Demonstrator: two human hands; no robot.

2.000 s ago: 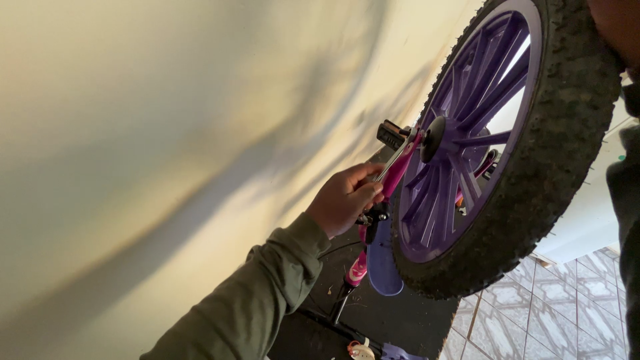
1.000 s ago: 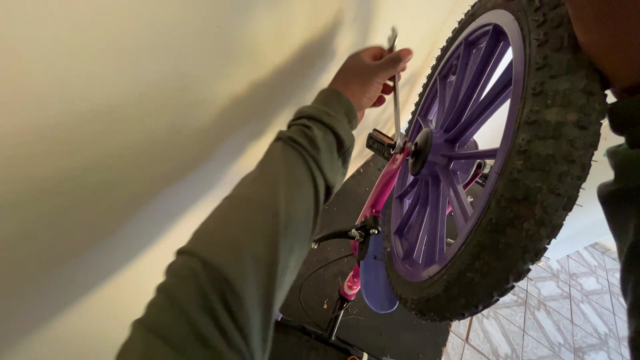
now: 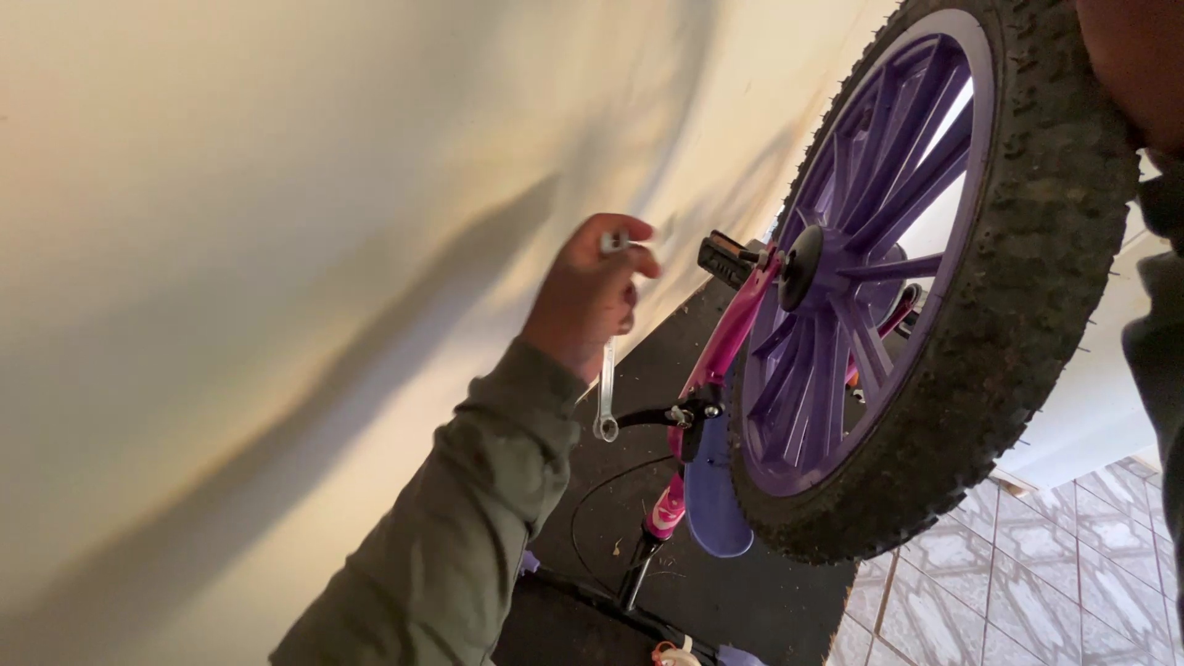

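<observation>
My left hand [image 3: 592, 287] holds a metal combination wrench [image 3: 607, 393], its ring end hanging below the palm and its other end showing by the fingers. The hand is left of the axle of a purple spoked bicycle wheel [image 3: 837, 268], apart from it. The wheel has a black knobby tyre [image 3: 1036, 296] and sits in a pink fork [image 3: 731, 333] of an upturned bicycle. A black pedal [image 3: 724, 259] shows behind the fork end. At the upper right edge, my right hand [image 3: 1128, 79] is against the tyre; its fingers are mostly out of view.
A pale wall [image 3: 231, 231] runs along the left. Below the wheel are a black brake caliper [image 3: 694, 416], a purple mudguard [image 3: 717, 490] and the handlebar [image 3: 592, 597] over a black mat [image 3: 777, 592]. Patterned floor tiles [image 3: 971, 573] lie at the lower right.
My left hand has moved away from the fork end by the axle, to the left. The wrench, touching the axle area earlier, is now off it and points downward from the hand.
</observation>
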